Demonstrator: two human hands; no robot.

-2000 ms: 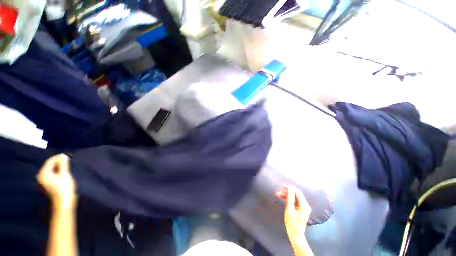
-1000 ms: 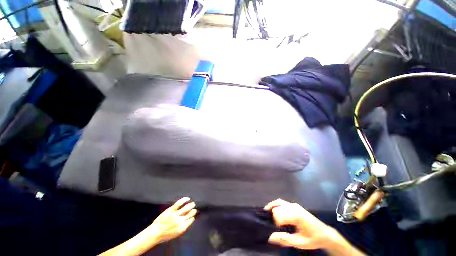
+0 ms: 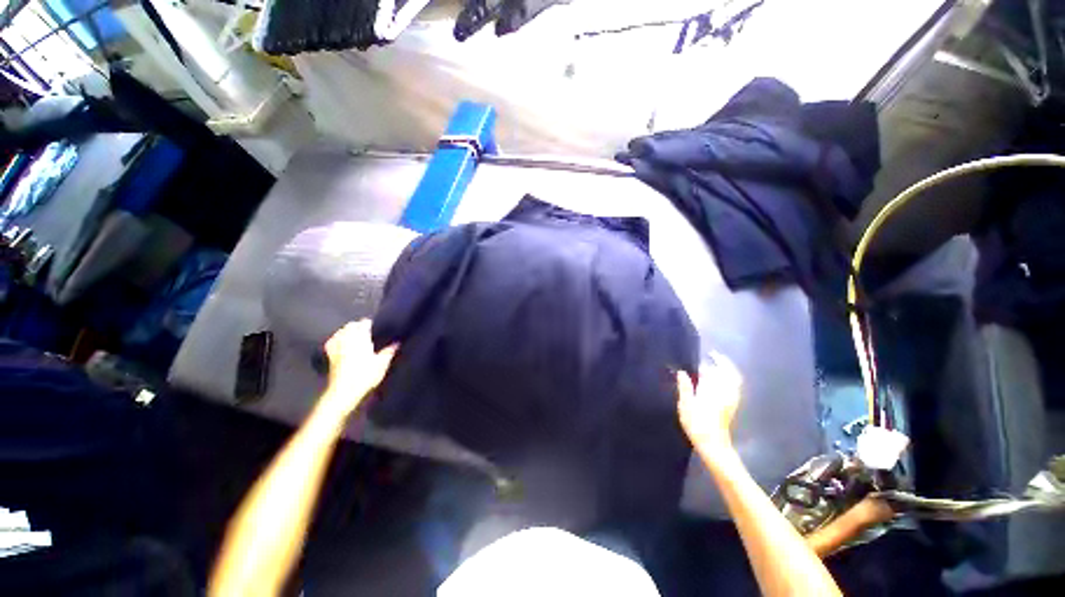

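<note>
A navy garment [image 3: 537, 315] lies spread over the right part of the grey padded buck, its near end hanging over the table's front edge. My left hand [image 3: 357, 364] holds its left edge. My right hand [image 3: 710, 402] is at its right edge, with the fingers against the cloth. The pale left end of the buck [image 3: 333, 274] shows; the rest is hidden under the garment. The steam iron [image 3: 823, 496], with an orange-brown handle, sits at the lower right, partly behind my right forearm.
A black phone [image 3: 253, 365] lies on the grey table [image 3: 239, 280] at left. A blue bar [image 3: 450, 169] stands behind the buck. Another navy garment [image 3: 747, 192] is heaped at the back right. A yellowish hose [image 3: 870, 251] curves at right. Black hangers [image 3: 315, 26] hang at the top.
The buck was bare one second ago; the navy garment now covers its right part. My hands have moved up and apart, from the table's front edge to the garment's sides.
</note>
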